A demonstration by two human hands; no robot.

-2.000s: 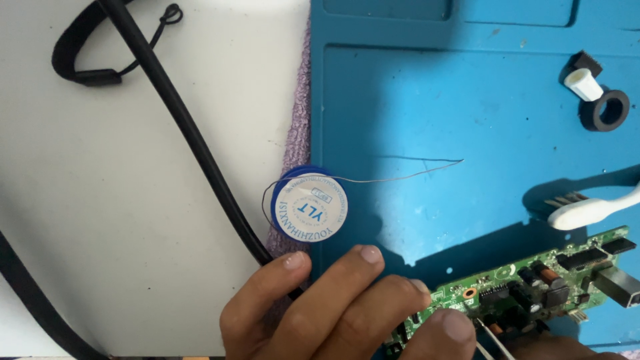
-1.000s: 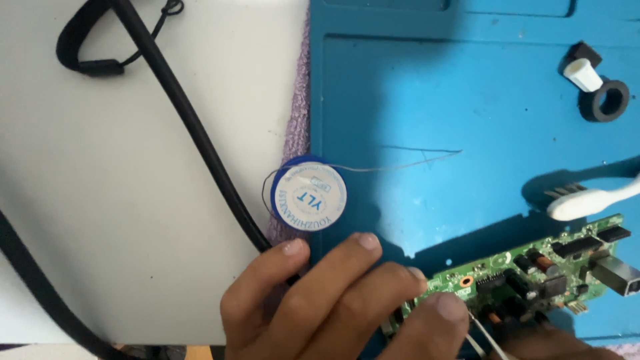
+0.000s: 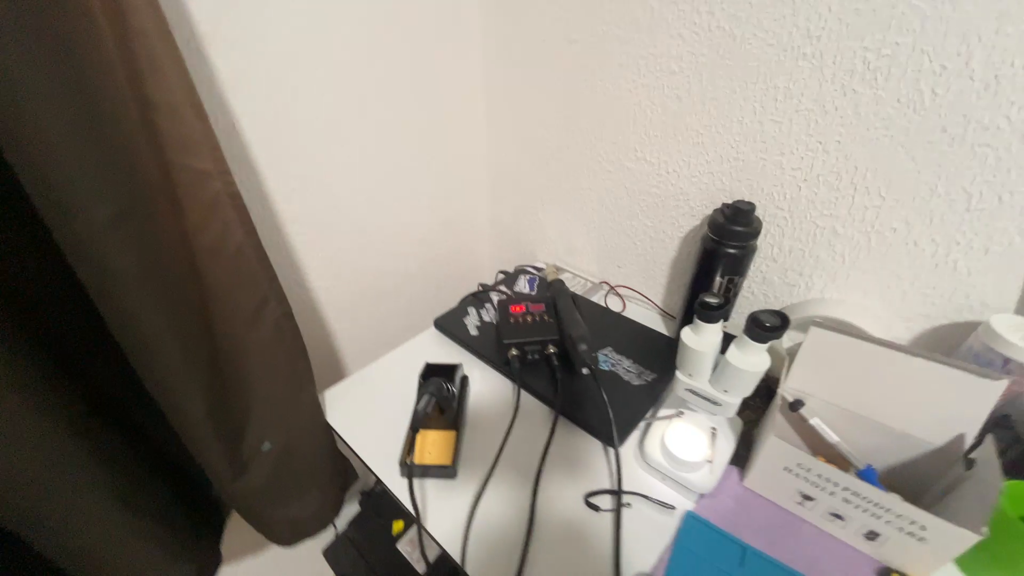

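Note:
Neither of my hands is in the head view. A black soldering station (image 3: 528, 324) with a lit red display lies on a closed black laptop (image 3: 628, 372). Beside the station, a black hot-air or soldering handpiece (image 3: 572, 320) rests on the laptop, its cable running down to the lower edge. On the white table, a black iron stand (image 3: 434, 416) holds a yellow sponge (image 3: 435, 447). A white binocular microscope (image 3: 704, 392) stands with its lamp lit. A corner of the blue work mat (image 3: 724, 552) shows at the bottom. The circuit board is out of view.
An open white cardboard box (image 3: 856, 496) holding tools stands at the right on a purple cloth (image 3: 756, 512). A black bottle (image 3: 724, 256) stands by the textured wall. A brown curtain (image 3: 208, 320) hangs at the left. Black cables (image 3: 538, 472) cross the white table (image 3: 376, 384).
The view has swung up and away from the mat to the table corner. The hands, circuit board, solder spool and brush, seen in the earlier frames, are out of view.

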